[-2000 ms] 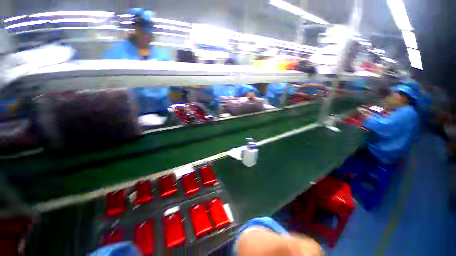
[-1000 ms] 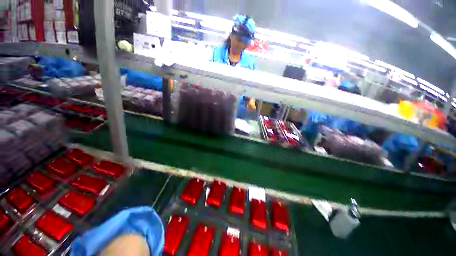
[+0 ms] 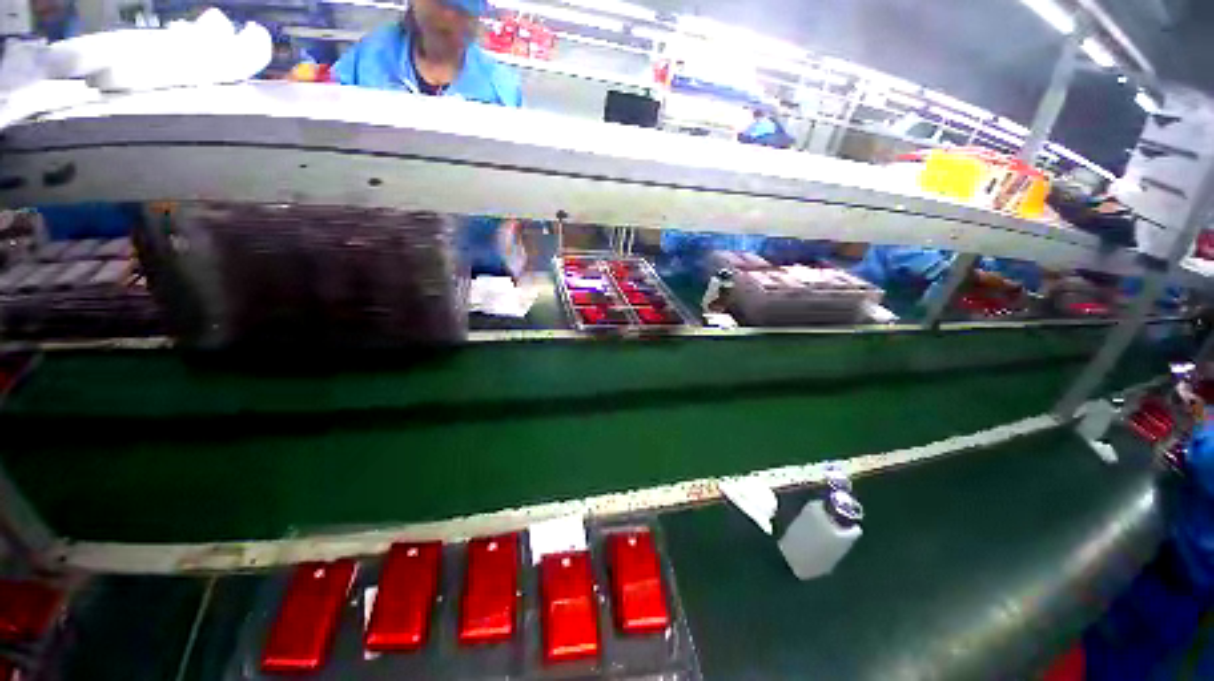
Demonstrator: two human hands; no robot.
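Note:
Several closed red flip phones [image 3: 490,589] lie in a row in a clear blister tray [image 3: 679,652] at the bottom of the view, on the dark green bench. The tray's near part is cut off by the lower edge. A white label [image 3: 558,535] lies at the tray's far side, behind the phones. A squat whitish dispenser bottle [image 3: 817,535] with a metallic cap stands right of the tray, with a small white cloth [image 3: 752,503] beside it. Neither my left hand nor my right hand is in the picture.
A green conveyor belt [image 3: 400,432] with a pale edge runs beyond the bench. Across it stand tall stacked trays [image 3: 320,277] and a tray of red phones [image 3: 620,290]. A long shelf [image 3: 506,162] hangs above. A person in blue [image 3: 433,60] is behind it; another sits at far right.
The view has turned and lifted: the tray's near row and most of the neighbouring tray have left the picture. The blue-cuffed arm seen at the bottom earlier is gone from view.

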